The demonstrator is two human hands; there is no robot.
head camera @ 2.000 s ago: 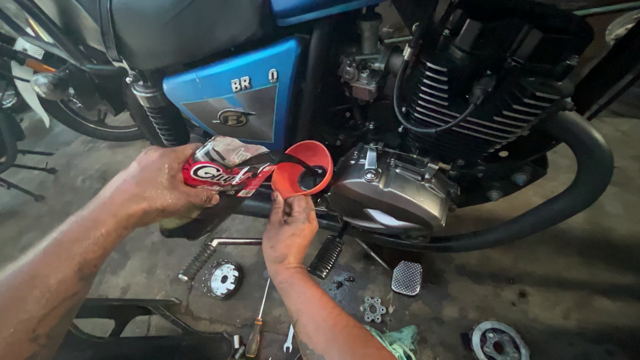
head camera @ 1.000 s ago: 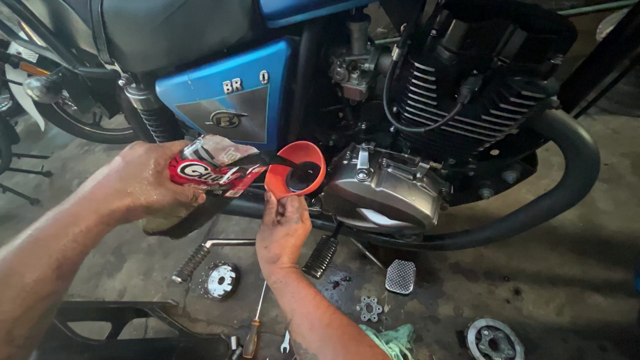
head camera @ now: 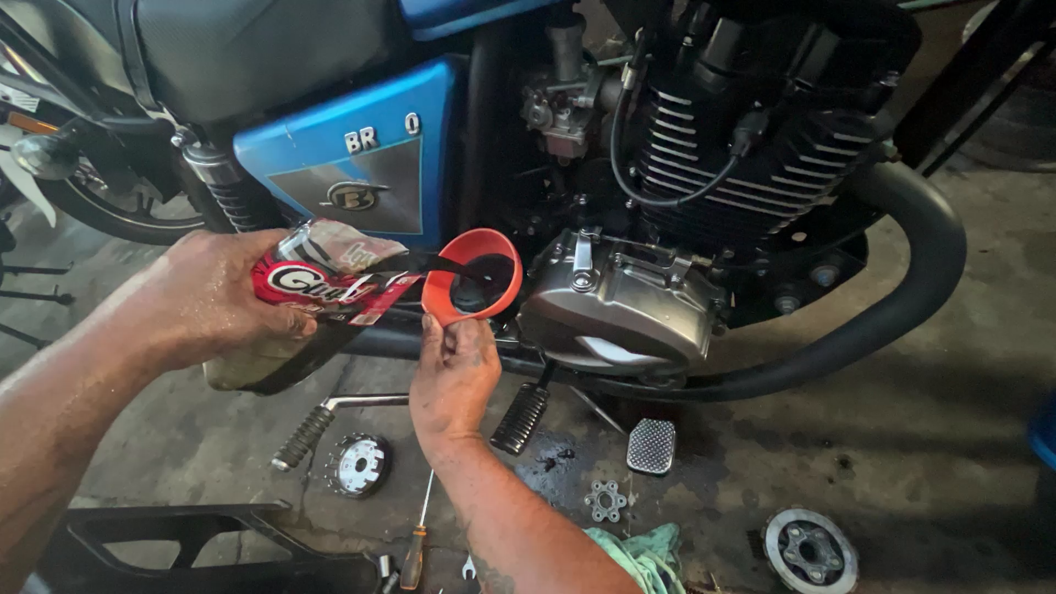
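Note:
My left hand [head camera: 214,297] grips a clear plastic bottle with a red label [head camera: 330,280], tilted so that its cut end points at an orange funnel [head camera: 511,280]. Dark liquid runs from the bottle into the funnel. The fingers of my right hand [head camera: 458,371] pinch the funnel's lower rim. The funnel stands just left of the metal engine side cover [head camera: 619,313], under the carburetor [head camera: 561,115]. Its spout is hidden.
A blue side panel [head camera: 363,148] and curved exhaust pipe [head camera: 916,272] flank the work. On the floor lie a clutch basket [head camera: 360,464], a screwdriver [head camera: 415,553], a clutch hub [head camera: 811,551], a star-shaped metal plate [head camera: 605,501] and a green cloth [head camera: 652,557]. A kick lever [head camera: 309,429] and footpeg [head camera: 521,418] stick out.
Both hands keep their hold on the bottle and the funnel, with little change between them. The view has shifted slightly.

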